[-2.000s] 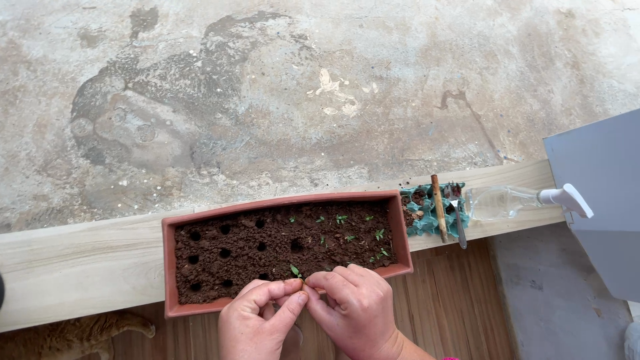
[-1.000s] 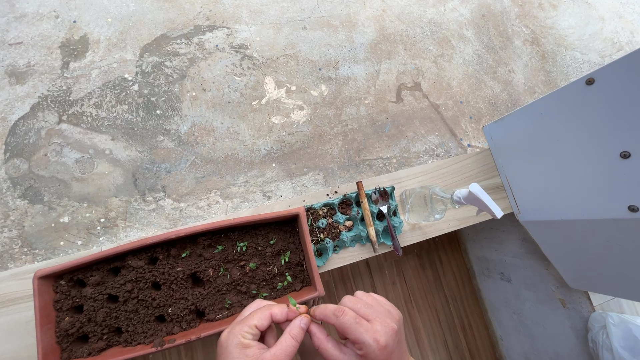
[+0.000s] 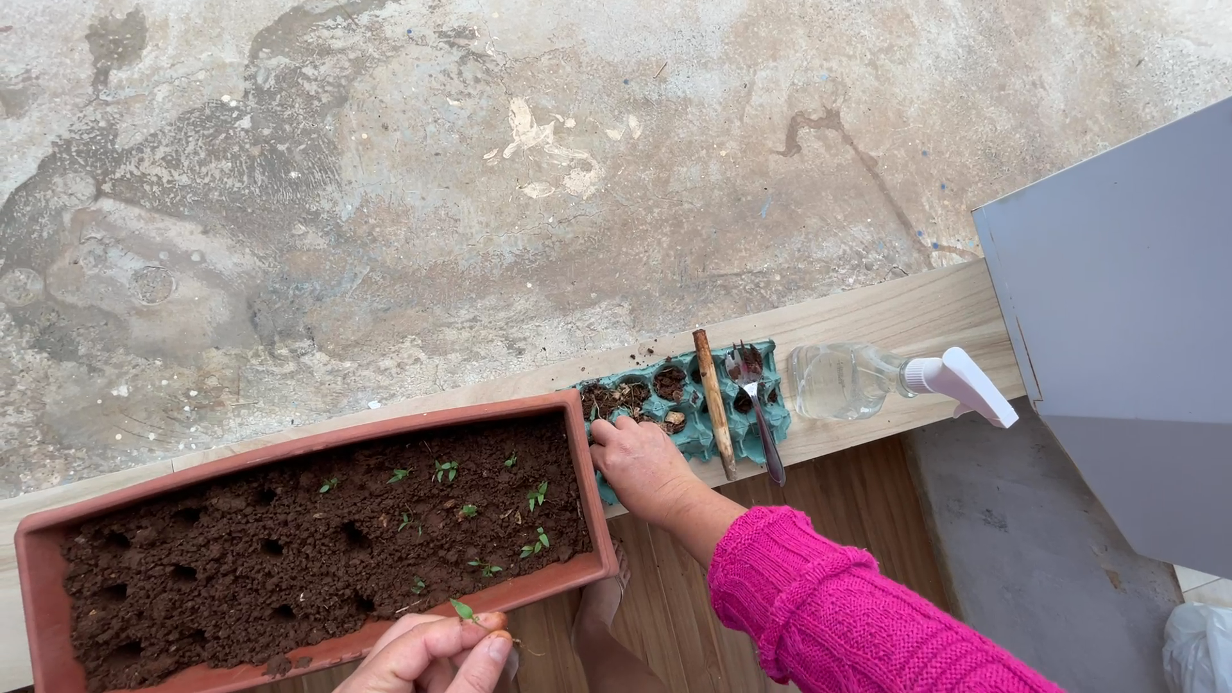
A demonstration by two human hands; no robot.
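Note:
My left hand [image 3: 438, 654] pinches a small green seedling [image 3: 463, 609] between thumb and fingers, just in front of the near rim of a terracotta-coloured planter box [image 3: 289, 450]. Dark soil [image 3: 318, 577] in the planter has several small seedlings at the right and several holes at the left. My right hand [image 3: 640, 467], in a pink knit sleeve, reaches to the left end of a teal egg carton [image 3: 693, 441] holding soil and debris. Its fingertips are partly hidden, so whether they hold anything does not show. A wooden stick [image 3: 714, 404] and a metal fork [image 3: 758, 409] lie across the carton.
A clear spray bottle [image 3: 837, 381] with a white trigger head lies on the wooden ledge [image 3: 895, 313] right of the carton. A grey panel [image 3: 1126, 289] stands at the right. Beyond the ledge is a stained concrete surface [image 3: 616, 192]. A foot shows below the planter.
Both hands were together at the seedling earlier. My right hand has moved away to the egg carton, while my left hand keeps the seedling. The view has shifted to the right.

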